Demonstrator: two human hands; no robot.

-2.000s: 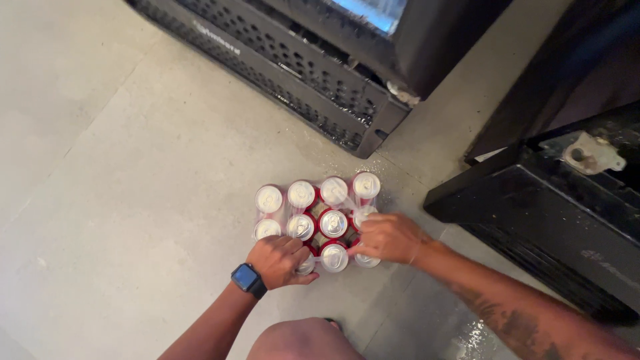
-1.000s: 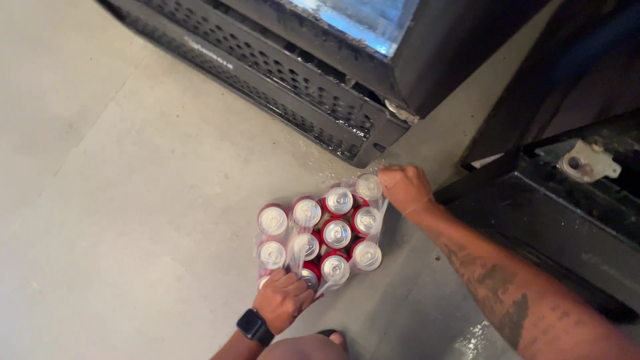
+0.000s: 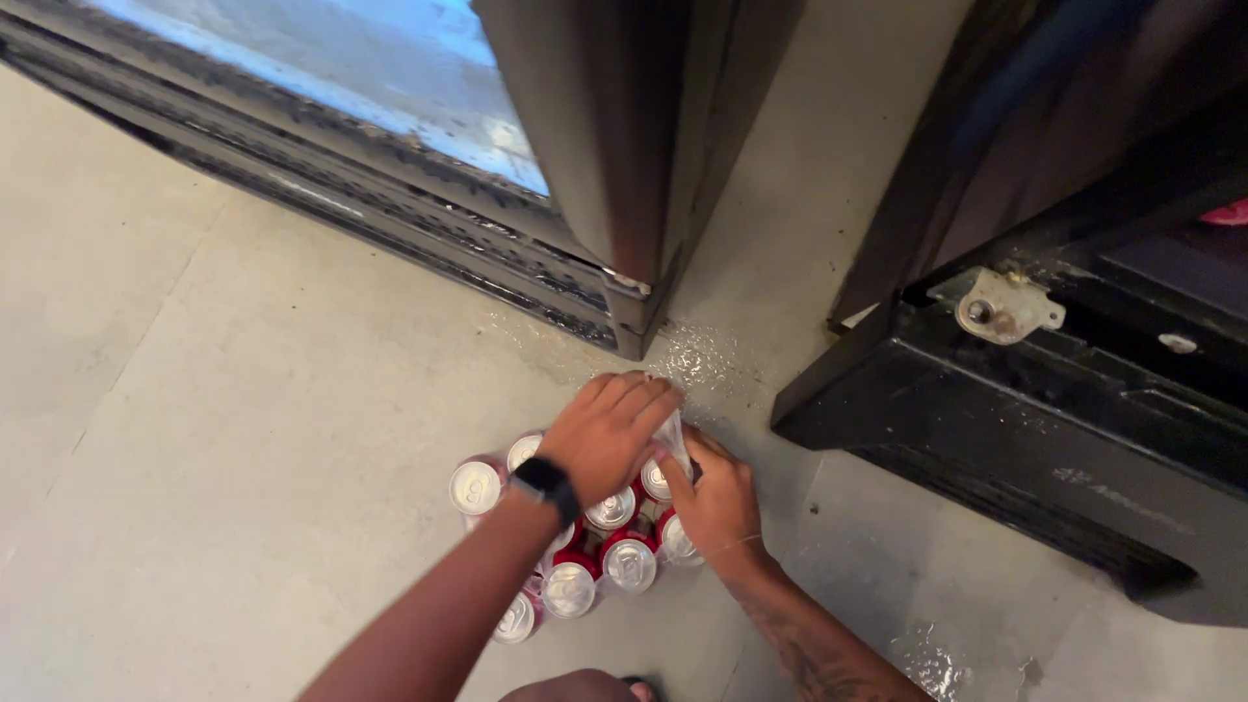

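Observation:
On the floor stands a pack of red drink cans (image 3: 629,565) with silver tops, partly covered by clear plastic wrap (image 3: 673,439). My left hand (image 3: 612,434), with a black smartwatch at the wrist, reaches over the back of the pack and has its fingers at the wrap. My right hand (image 3: 717,492) grips the same wrap at the pack's back right, its thumb towards the left hand. Several cans at the middle and front right are bare on top, while others lie under film. My left hand and forearm hide some cans.
A black cooler (image 3: 634,312) with a lit blue-white glass front stands behind the pack. To the right is another black cabinet (image 3: 975,419) with a metal hinge bracket (image 3: 1009,307). Water (image 3: 702,356) wets the floor between them.
My left hand has moved from the front of the pack to its back, beside my right hand. The wrap stretched between my hands is now bunched at the back right.

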